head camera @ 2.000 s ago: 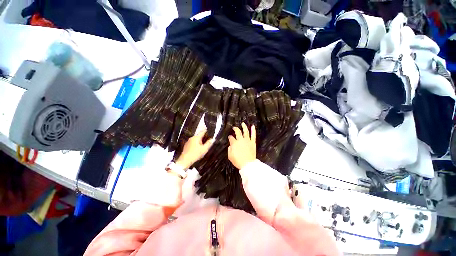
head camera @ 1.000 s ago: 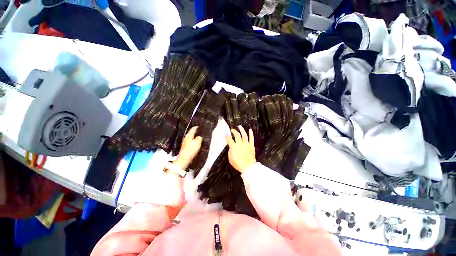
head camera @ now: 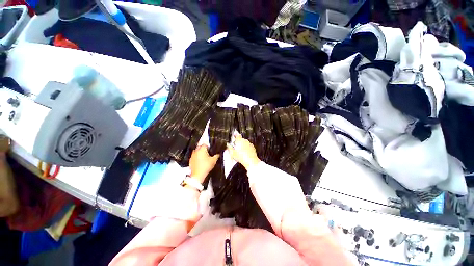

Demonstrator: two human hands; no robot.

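Note:
Dark brown-black plaid cut pieces lie fanned in overlapping rows on the white table. One bundle [head camera: 195, 109] is at the left, and a wider row [head camera: 280, 130] runs from the centre to the right. My left hand [head camera: 202, 163] rests at the left end of the centre row, fingers on the cloth. My right hand [head camera: 242, 151] is close to its right, fingertips on the plaid pieces. White table shows in gaps between the pieces by both hands. Whether the fingers pinch a piece is too blurred to tell.
Plain black cloth [head camera: 260, 67] lies behind the plaid pieces. A bulky white-and-black heap [head camera: 384, 109] is at the right. A grey motor box with a round vent [head camera: 80, 140] stands at the left. The white machine head [head camera: 390, 236] is at the lower right. A dark strip [head camera: 115, 182] lies near the left front edge.
My hands have come closer together over the centre row. The wide gap between the plaid pieces has narrowed, and pieces at its left have shifted. The whole view has moved slightly.

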